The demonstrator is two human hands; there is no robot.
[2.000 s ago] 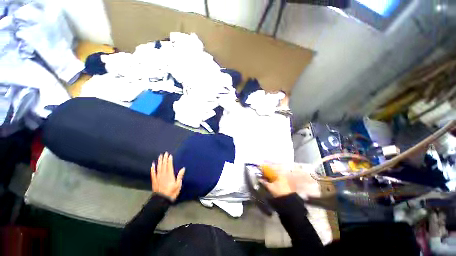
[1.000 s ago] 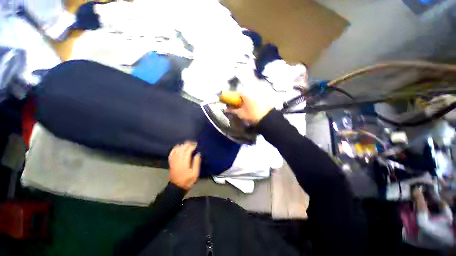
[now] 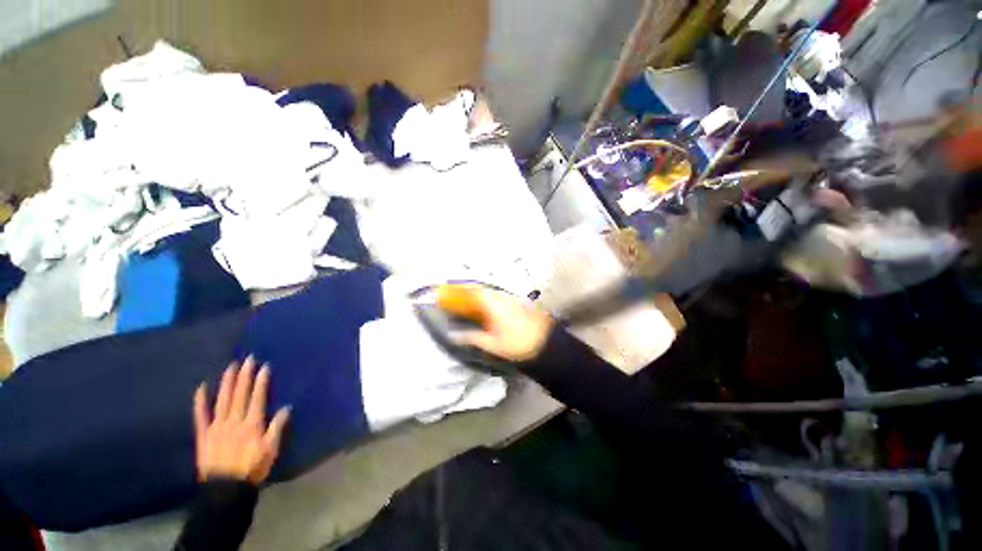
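A long dark padded board (image 3: 108, 398) lies across the table, its left end cut off by the frame. A navy garment piece (image 3: 312, 361) wraps its right part, with white cloth (image 3: 404, 371) at the right end. My left hand (image 3: 237, 425) lies flat with fingers spread on the board and the navy piece's left edge. My right hand (image 3: 511, 325) is closed around the orange-yellow handle of a steam iron (image 3: 461, 305). The iron is over the white cloth; its soleplate is mostly hidden, and I cannot tell if it touches.
A crumpled white and navy garment heap (image 3: 194, 135) lies behind the board, with a blue item (image 3: 149, 291) at its front. Flat white cloth (image 3: 463, 215) lies right of the heap. A cardboard sheet (image 3: 366, 43) stands behind. Cluttered equipment, a hose and metal rails are on the right.
The view has swung right. The iron has moved from over the navy piece to the white cloth at its right. My left hand's fingers are now straighter and spread.
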